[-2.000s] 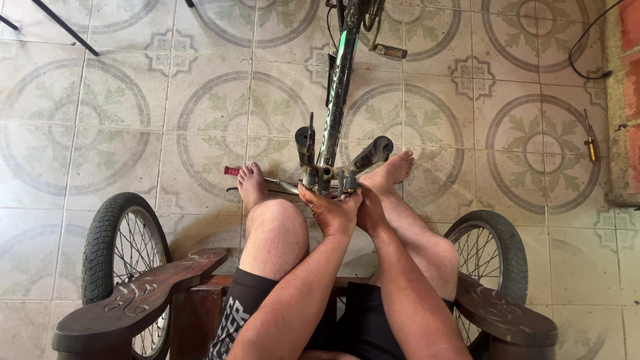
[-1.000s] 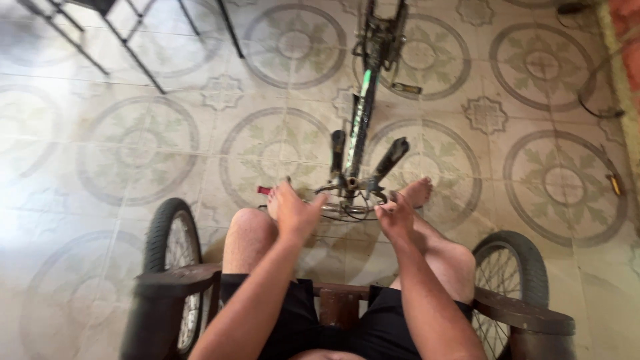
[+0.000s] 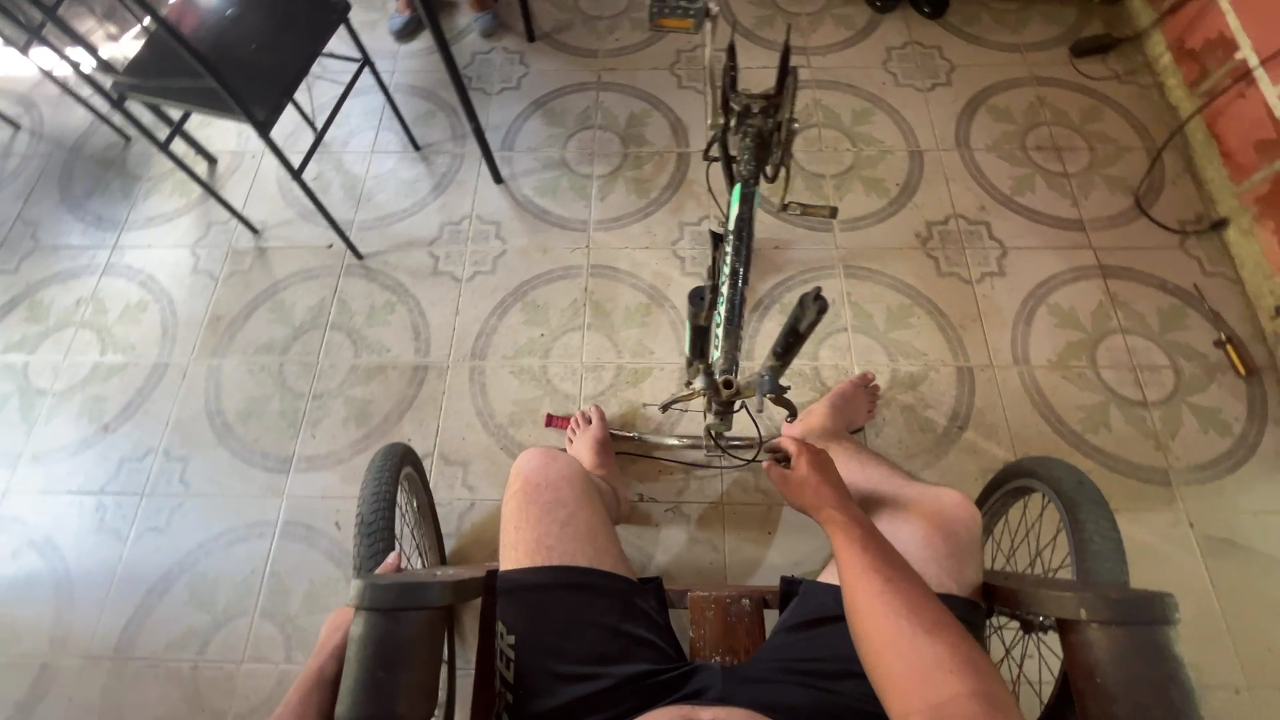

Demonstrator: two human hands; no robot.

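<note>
A black bicycle frame point(image 3: 735, 270) with green lettering lies along the floor in front of me, with no wheels fitted. At its near end are the suspension fork legs point(image 3: 797, 325) and a silver handlebar point(image 3: 670, 440) with a red grip and a black cable. My right hand point(image 3: 805, 472) is at the handlebar's right part, its fingers closed around something that cannot be made out. Mostly hidden by the chair's armrest, my left hand point(image 3: 388, 563) reaches down beside the left bicycle wheel point(image 3: 395, 505); its fingertips show near the tire. A second wheel point(image 3: 1055, 530) stands on my right.
I sit in a wooden chair, its armrests point(image 3: 1075, 600) on both sides. My bare feet flank the fork. A yellow-handled screwdriver point(image 3: 1233, 355) lies far right, with a black cable point(image 3: 1150, 180) near the brick wall. A black metal chair point(image 3: 240, 60) and another person's feet point(image 3: 405, 25) are at the upper left.
My left hand has left the handlebar area and moved down to the left wheel. My right hand remains near the handlebar. The view has shifted, showing more of the black chair and the frame's far end.
</note>
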